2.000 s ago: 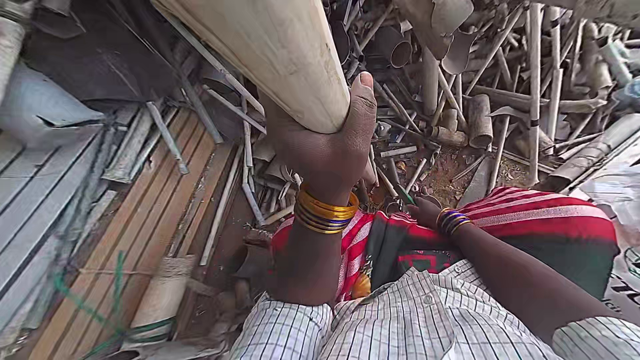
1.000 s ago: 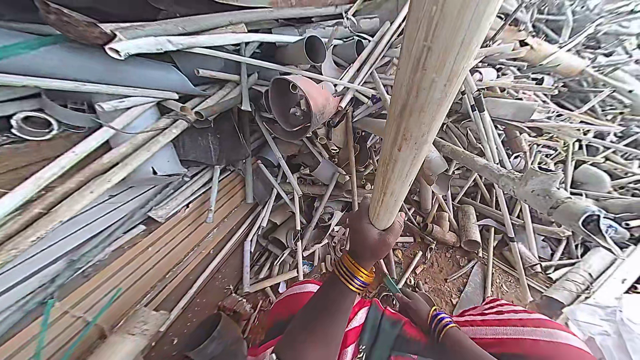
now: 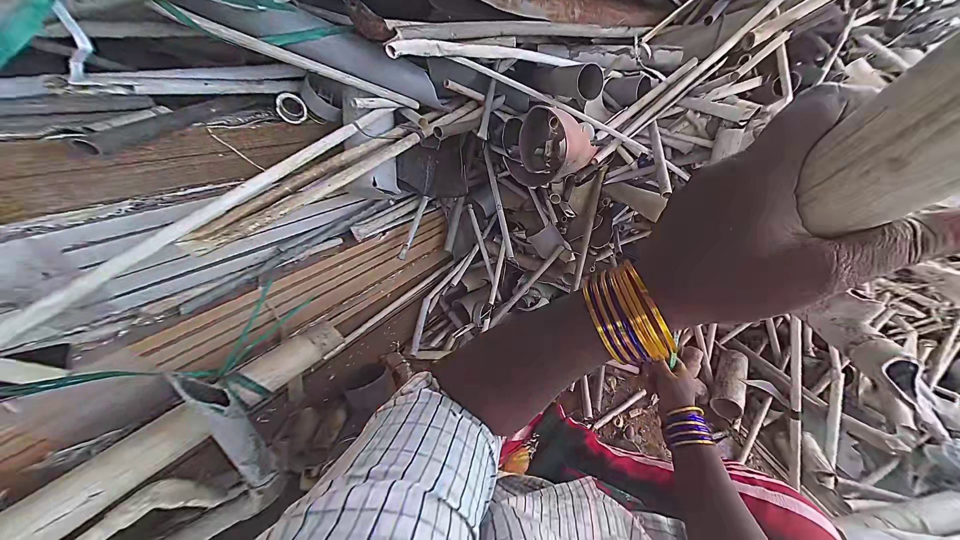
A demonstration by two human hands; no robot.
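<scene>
My left hand [image 3: 757, 210], with gold and blue bangles at its wrist, is raised close to the camera on the right. Its thumb and fingers wrap around the end of a thick, pale round shaft [image 3: 885, 142], which looks like wood and runs out of view at the upper right. Below and farther off is my right hand [image 3: 675, 384], with blue and yellow bangles. Its fingers close around a small green item [image 3: 673, 360], mostly hidden, whose kind I cannot tell.
A heap of scrap pipes and cut tubes lies ahead and to the right, with a pinkish pipe piece [image 3: 574, 146] in it. Long brown strips [image 3: 315, 292] lie at the left. Nearer is a thick pale pipe [image 3: 172, 427] tied with green cord [image 3: 232, 371].
My left hand, holding the shaft, has moved up and to the right, nearer the camera. The shaft now tilts toward the upper right. The view has turned left.
</scene>
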